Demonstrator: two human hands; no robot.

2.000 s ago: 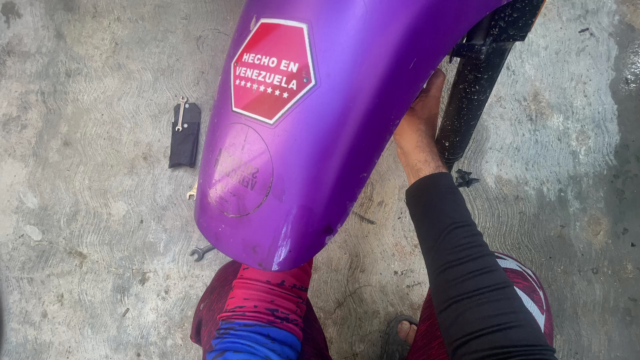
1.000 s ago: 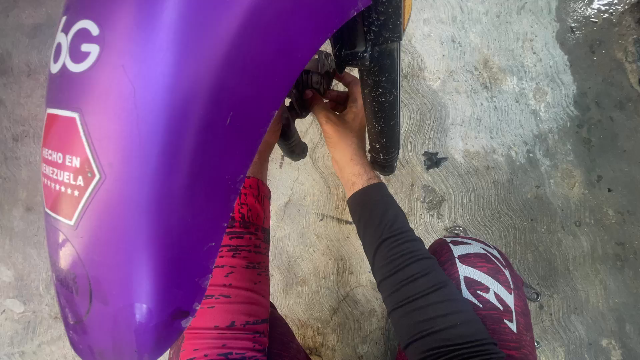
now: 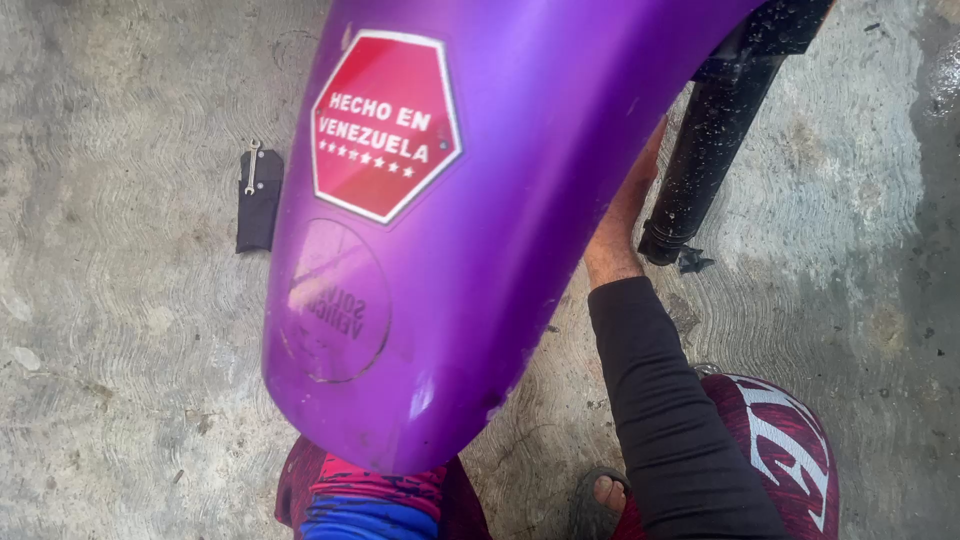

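Observation:
A purple fender (image 3: 480,247), seemingly of a motorcycle, fills the middle of the head view and bears a red sticker (image 3: 386,127) with writing. My right hand (image 3: 634,195) reaches up behind its right edge, beside a black tubular fork leg (image 3: 701,154); only the wrist and the back of the hand show, and the fingers are hidden. My left hand is wholly hidden beneath the fender; only the red and blue sleeve (image 3: 375,495) shows below the lower tip. Whatever either hand touches is out of sight.
A small open-end wrench (image 3: 253,169) lies on a dark pouch (image 3: 256,221) on the concrete floor, left of the fender. A small dark star-like piece (image 3: 694,260) is near the lower end of the fork leg. My knees and a sandalled foot (image 3: 609,495) are at the bottom.
The view has shifted back toward the left. One second ago both hands showed at dark parts beside the fork leg; now the fender covers the left hand and the fingers of the right.

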